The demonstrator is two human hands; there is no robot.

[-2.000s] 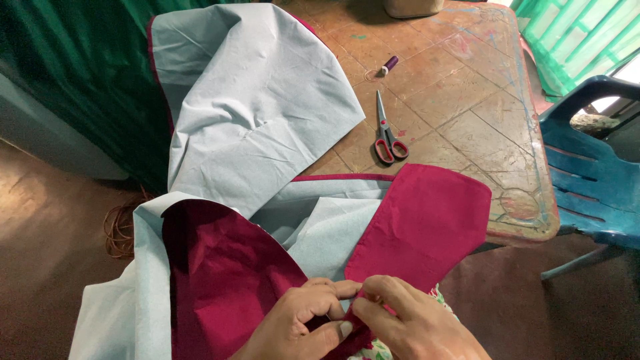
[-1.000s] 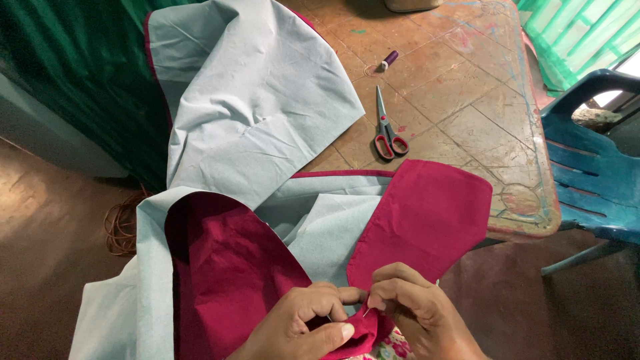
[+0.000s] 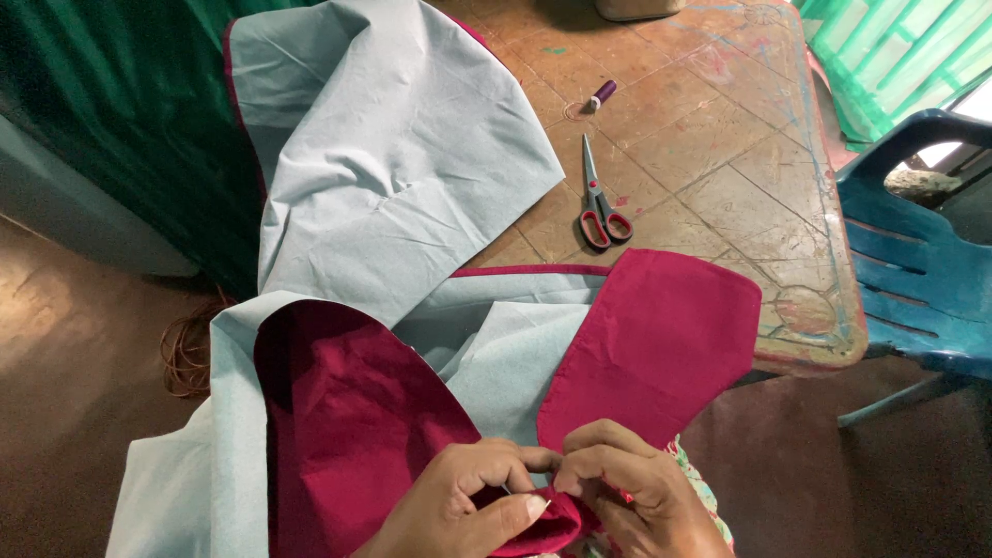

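Crimson fabric (image 3: 356,418) joined to pale blue-grey fabric (image 3: 403,147) spreads from the table over the person's lap. My left hand (image 3: 473,496) pinches a folded crimson edge, with a thin needle-like tip showing by its thumb. Close beside it, the fingertips of my right hand (image 3: 628,480) press on the same edge; what lies between them is partly hidden. A wide crimson panel (image 3: 659,333) rests over the table's front edge. Farther back on the table lie scissors with black and red handles (image 3: 599,201) and a spool of purple thread (image 3: 603,94).
The brown table (image 3: 744,194) has a worn, marked top. A blue plastic chair (image 3: 914,256) stands at its right. A green curtain (image 3: 155,116) hangs at the left, with a coil of brown cord or wire (image 3: 190,345) on the floor. A container (image 3: 639,8) sits at the table's back.
My right hand's fingers have shifted around the folded edge and now meet my left fingertips. The scissors and spool have stayed where they were.
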